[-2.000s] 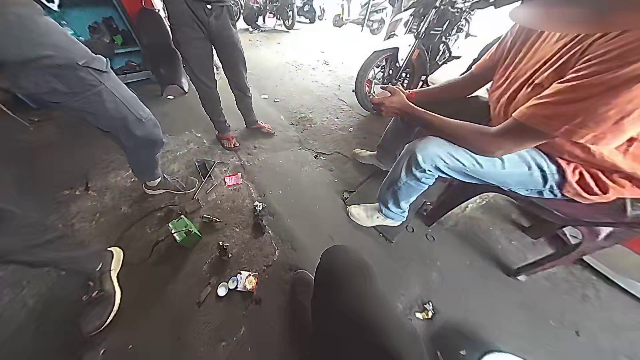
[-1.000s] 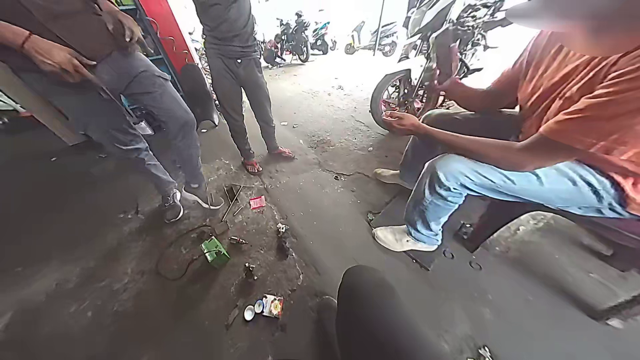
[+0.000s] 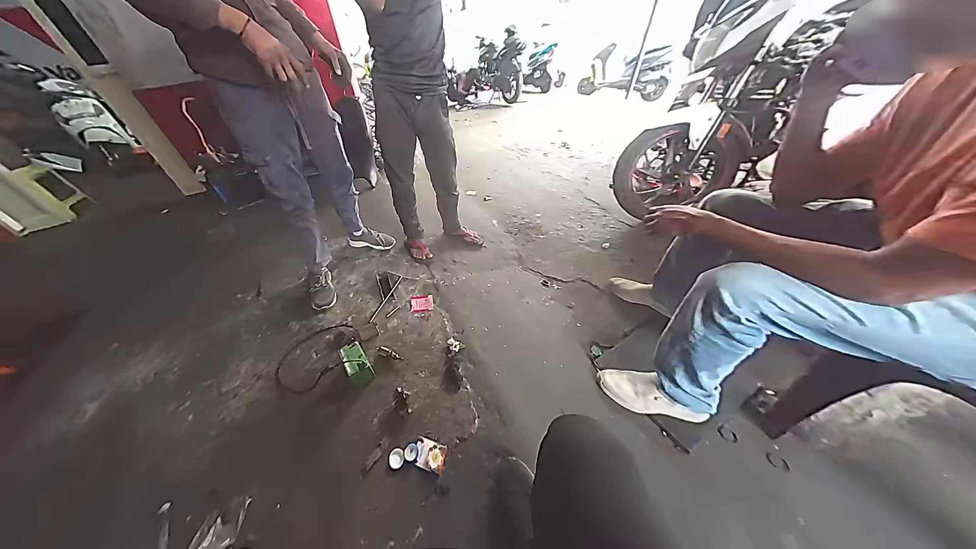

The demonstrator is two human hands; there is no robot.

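Observation:
Neither my left hand nor my right hand shows in the head view; only my dark-clothed knee rises at the bottom. On the dark floor ahead lie a green box-shaped item with a looped black cable, and a small metal part to its right. A red packet is beyond them, beside thin metal rods. Nearer me are two small round containers touching or close to a small printed box. More small metal parts lie to the right.
A seated person in an orange shirt is at the right, shoe on the floor. Two people stand ahead left. A motorcycle's front wheel is behind the seated person. Two dark rings lie on the floor.
The seated person has raised one hand to the head, holding a phone-like thing there. My view has swung left and up. The person at the left now stands upright beside the other.

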